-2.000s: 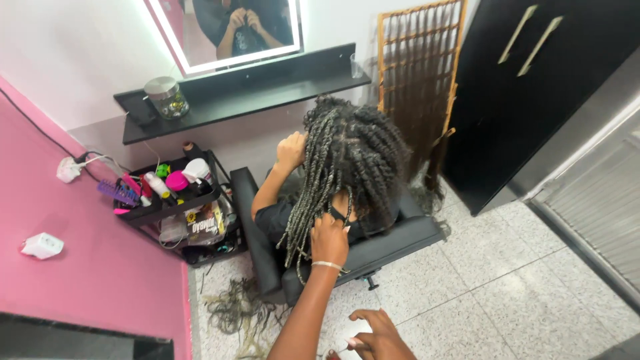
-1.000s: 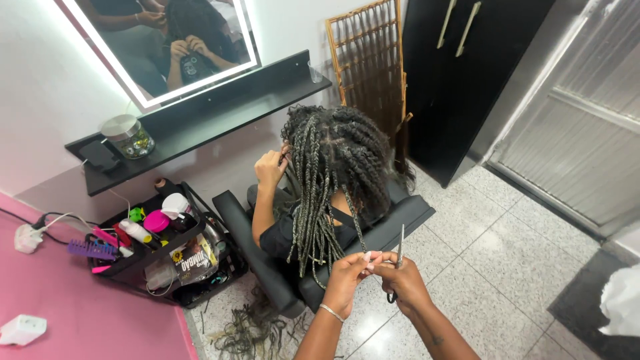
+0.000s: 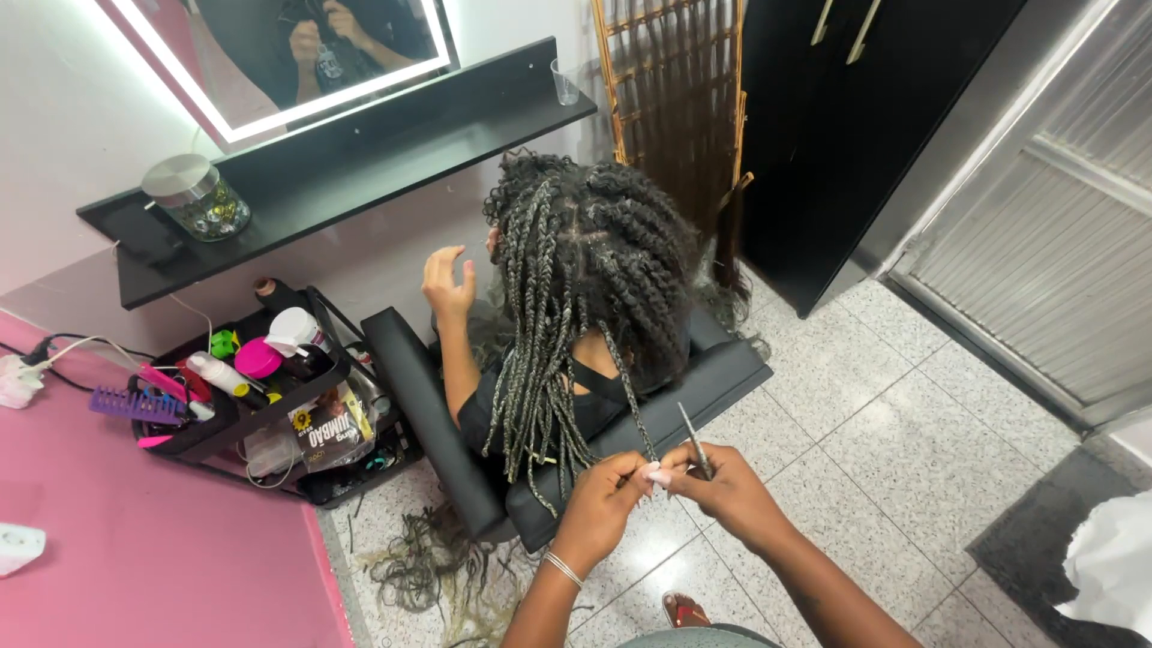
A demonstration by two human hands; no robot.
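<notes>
A seated person's hair (image 3: 585, 243) hangs partly in grey-and-black braids, the rest in loose dark twists. My left hand (image 3: 603, 504) pinches the lower end of one thin braid (image 3: 632, 396), drawn out from the back of the head. Touching it at the fingertips, my right hand (image 3: 711, 490) also closes on that braid end, with a pointed metal tool, apparently scissors (image 3: 695, 439), tucked in it and its tip upward. The seated person's raised hand (image 3: 448, 283) is beside the head.
The black salon chair (image 3: 450, 432) stands before a black wall shelf (image 3: 360, 153) holding a glass jar (image 3: 200, 202). A black trolley (image 3: 261, 405) with combs and bottles is at left. Loose hair (image 3: 432, 567) lies on the tiled floor. A wooden rack (image 3: 675, 81) carries hanging hair.
Two seconds ago my left hand was up at the braids and the right apart below. Both now meet at a braid end. The seated person's hand has come away from the hair.
</notes>
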